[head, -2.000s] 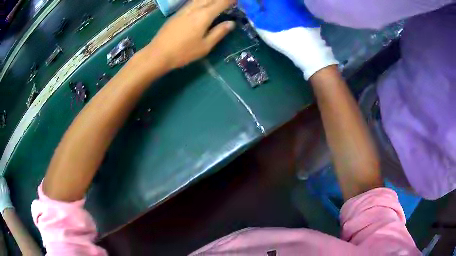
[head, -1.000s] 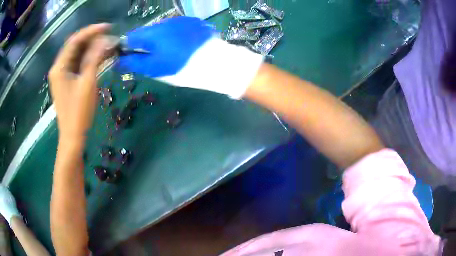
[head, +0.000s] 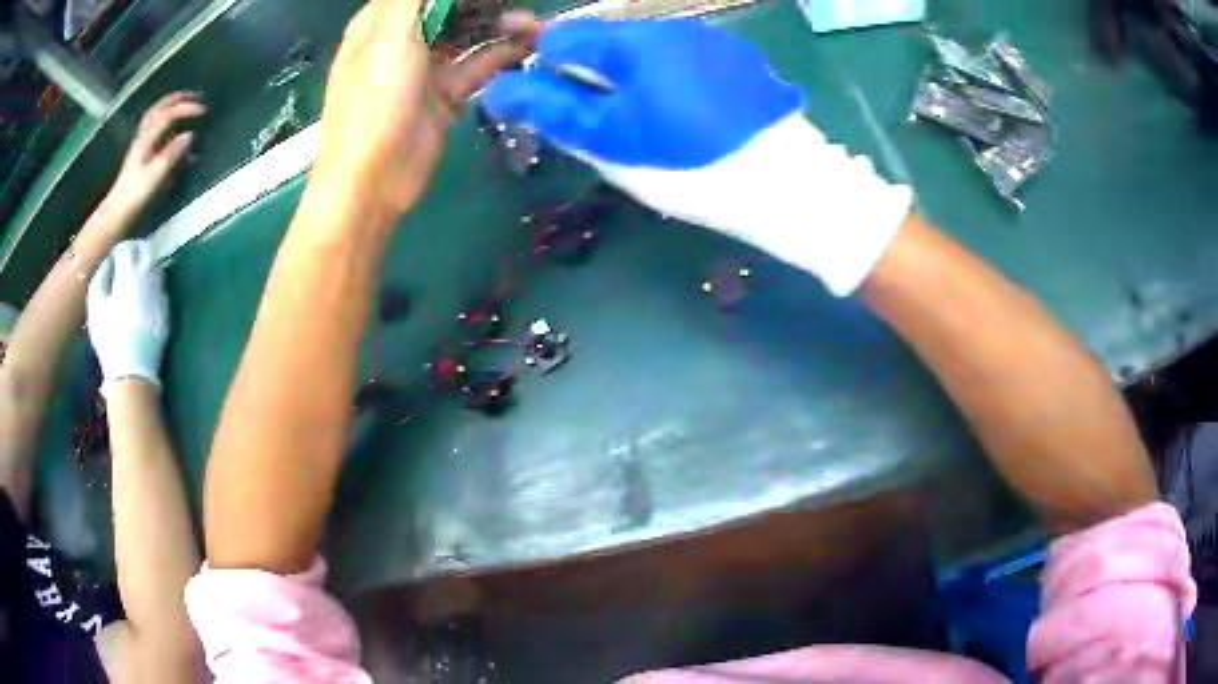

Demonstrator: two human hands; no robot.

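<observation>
My bare left hand [head: 381, 114] is at the top left, its fingers closed around a green circuit board [head: 436, 18], partly cut off by the top edge. Red wire shows by the fingertips. My right hand [head: 655, 100], in a blue-palmed white glove, is beside it, closed around a thin metallic tool [head: 582, 74]; most of the tool is hidden. The fingertips of both hands are close together; exact contact is unclear. Small black components [head: 545, 345] with red wires lie scattered on the green bench below my hands.
A pile of circuit boards [head: 986, 114] lies at the upper right. A light blue box [head: 862, 14] is at the top edge. A pale rail [head: 241, 194] crosses the left side. A coworker's gloved hand [head: 130, 314] and bare hand [head: 154, 140] are at the far left.
The view has shifted left, so the components and board pile appear further right. My hands were apart from the wearer's left side earlier and now work near the top; the coworker's hands have come further into view.
</observation>
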